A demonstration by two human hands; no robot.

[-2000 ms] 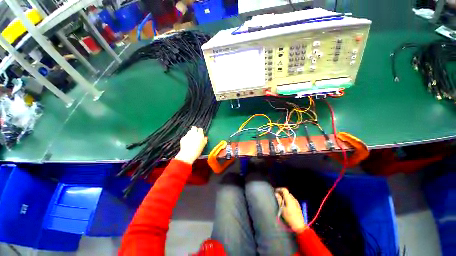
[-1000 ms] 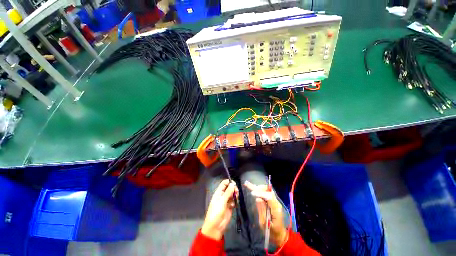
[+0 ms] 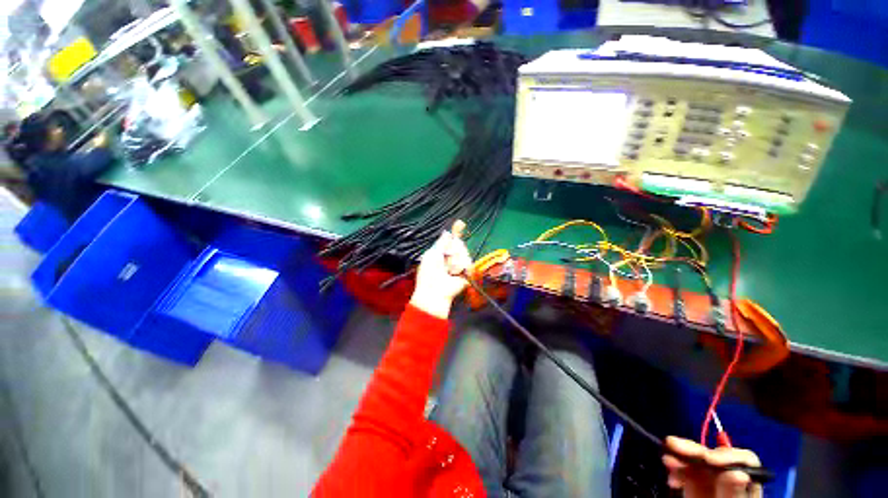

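Note:
My left hand (image 3: 444,270) is closed around one end of a black cable assembly (image 3: 565,369), just left of the test fixture board (image 3: 657,295). The cable runs taut down to the right, over my lap, to my right hand (image 3: 713,469), which grips its other part near the bottom edge. The red test lead (image 3: 732,360) loops down from the cable tester (image 3: 672,124) to my right hand. The probe is mostly hidden there; a pale bit shows above the fingers. Thin yellow, orange and white fixture wires (image 3: 623,248) join the board and tester.
A hanging cable bundle (image 3: 438,199) lies over the bench (image 3: 263,185) edge beside my left hand. Orange clamps (image 3: 762,336) hold the board's ends. Blue bins (image 3: 107,263) stand on the floor at left. Another blue bin is partly hidden beside my legs. A person (image 3: 58,165) is at far left.
My left hand has moved from over my lap up to the bench edge with the cable. My right hand has moved down and right, stretching the cable. The view has turned left.

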